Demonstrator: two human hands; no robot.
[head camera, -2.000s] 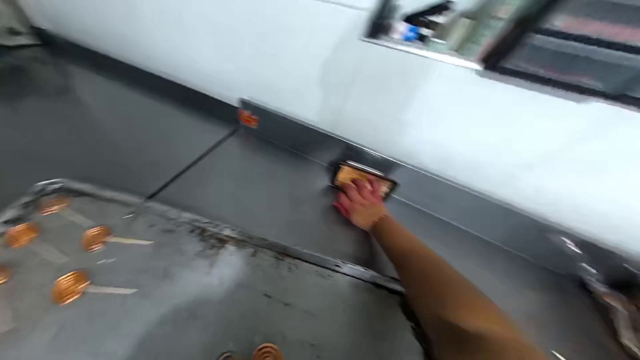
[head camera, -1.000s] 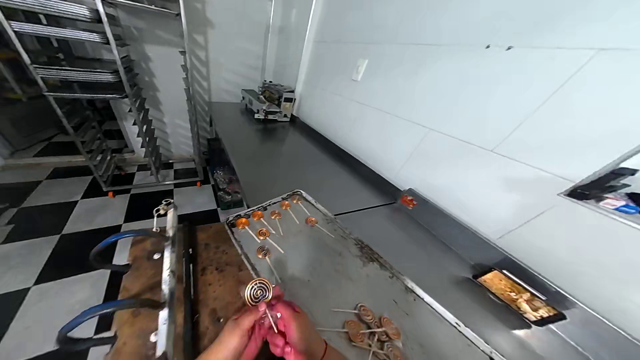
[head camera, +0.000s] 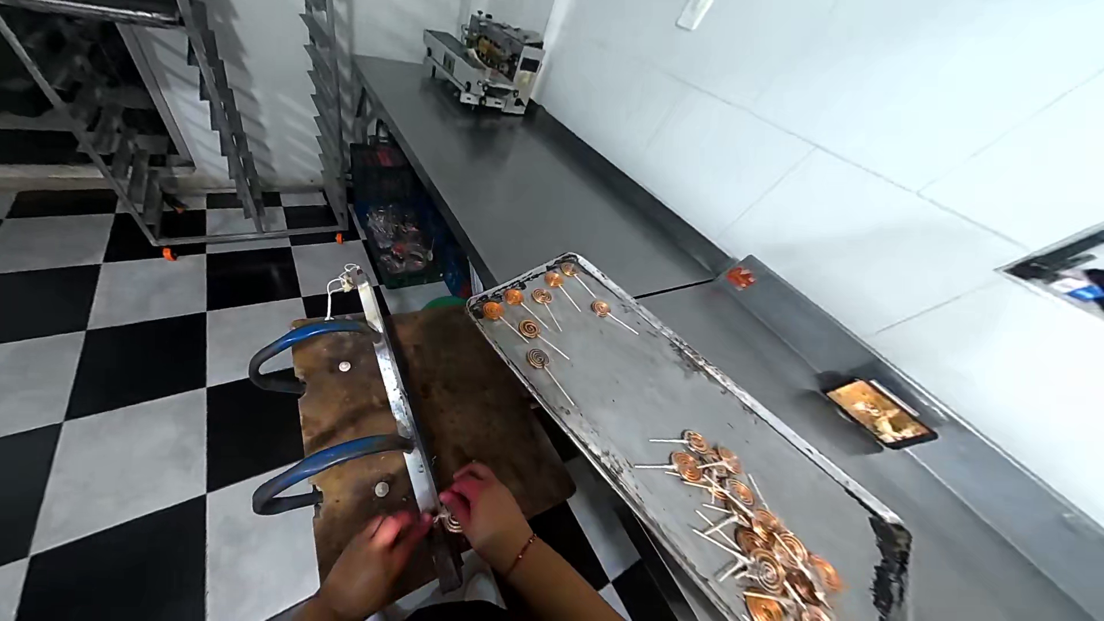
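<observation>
A spiral lollipop (head camera: 450, 520) lies at the metal bar (head camera: 398, 397) of a sealing device with blue curved handles (head camera: 332, 461). My left hand (head camera: 379, 548) is at the bar's near end, its fingers close to the lollipop's left side. My right hand (head camera: 485, 509) is bent over the lollipop from the right, fingertips at its edge. Whether either hand grips it or its wrapper cannot be made out. A worn metal tray (head camera: 638, 392) to the right carries several spaced lollipops (head camera: 537, 358) at its far end and a pile of lollipops (head camera: 768, 552) at its near end.
The device sits on a stained brown board (head camera: 466, 388). Beyond the tray runs a grey counter (head camera: 552, 190) with a machine (head camera: 487, 65) at its far end. A phone (head camera: 880, 412) leans by the wall. A metal rack (head camera: 250, 233) stands on the checkered floor.
The view has swung left and down since two seconds ago. My right hand has left the phone. One second ago both hands held a spiral lollipop beside the tray; now they are at the bar.
</observation>
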